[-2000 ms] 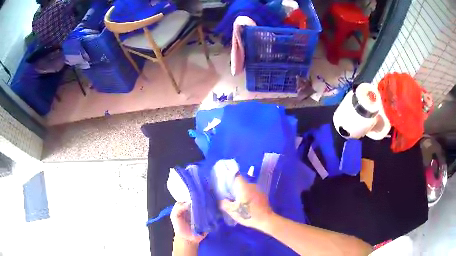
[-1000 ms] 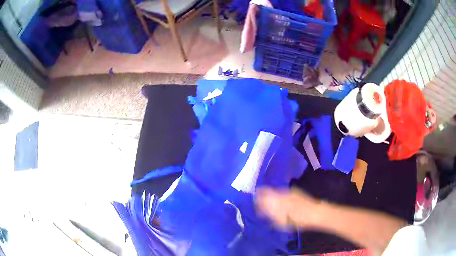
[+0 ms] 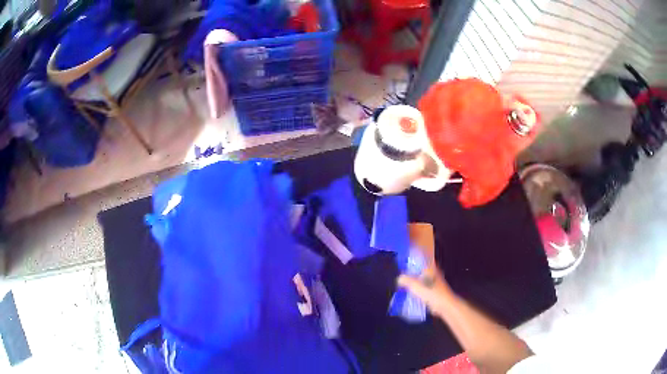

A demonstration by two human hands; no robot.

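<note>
A large stack of bright blue cut panels (image 3: 212, 256) lies on the left of the black-covered table (image 3: 483, 270). My right hand (image 3: 428, 288) is right of the stack, blurred, holding a small blue and pale lilac cut piece (image 3: 409, 299) over the black cloth, just below the tan piece (image 3: 423, 237). Small blue pieces (image 3: 390, 223) and a pale lilac strip (image 3: 333, 241) lie between the stack and the jug. A pale lilac piece (image 3: 325, 310) lies at the stack's right edge. My left hand is not in view.
A cream-white jug (image 3: 380, 164) and a crumpled red plastic bag (image 3: 468, 139) stand at the table's far right. Beyond the table are a blue crate (image 3: 281, 88), a wooden-armed chair (image 3: 110, 84) and a red stool (image 3: 395, 36). A round shiny object (image 3: 559, 219) is beside the table's right edge.
The view has turned right. My right hand has moved from the stack to beside the tan piece with a small piece in it. My left hand, seen two seconds ago holding pieces, is out of view.
</note>
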